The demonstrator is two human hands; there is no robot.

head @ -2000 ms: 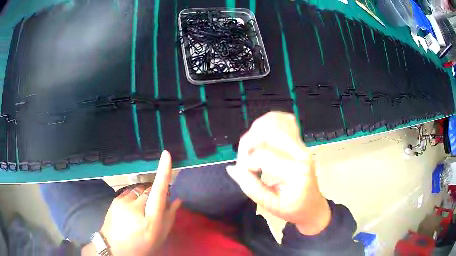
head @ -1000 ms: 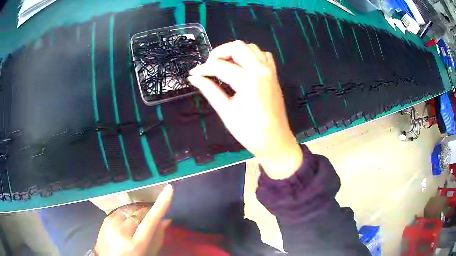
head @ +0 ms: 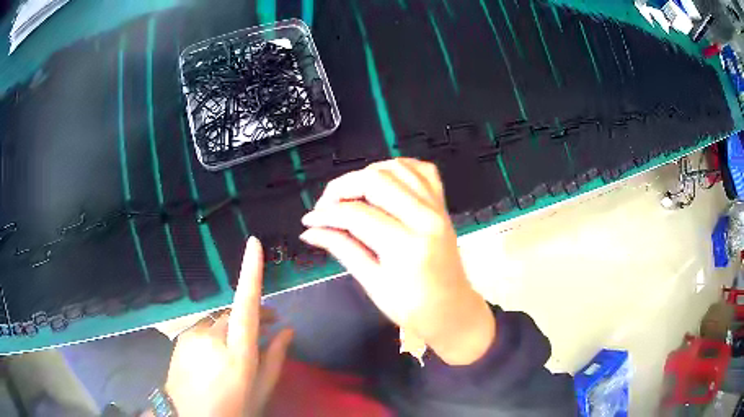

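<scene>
Black strips (head: 424, 81) lie side by side on the green table, with dark blocky ends (head: 563, 181) along the near edge. A clear square box (head: 333, 122) of tangled black clips (head: 253, 89) rests on the strips. My right hand (head: 303, 228) is over the strips' near part, below and right of the box, thumb and fingertips close together; whether a tiny clip is between them cannot be told. My left hand (head: 265, 293) is at the near edge, index finger stretched toward a strip end (head: 279, 251), thumb apart, nothing visible in it.
Thin black clips (head: 514, 138) lie in an uneven line across the strips. White papers (head: 37, 18) are at the far left, more items (head: 677, 16) at the far right. On the floor at right are a blue bin (head: 604, 383) and a red stool (head: 693, 370).
My right hand has moved from over the box back down toward the near edge. My left index finger has moved up onto the near edge of the strips. The camera view has shifted.
</scene>
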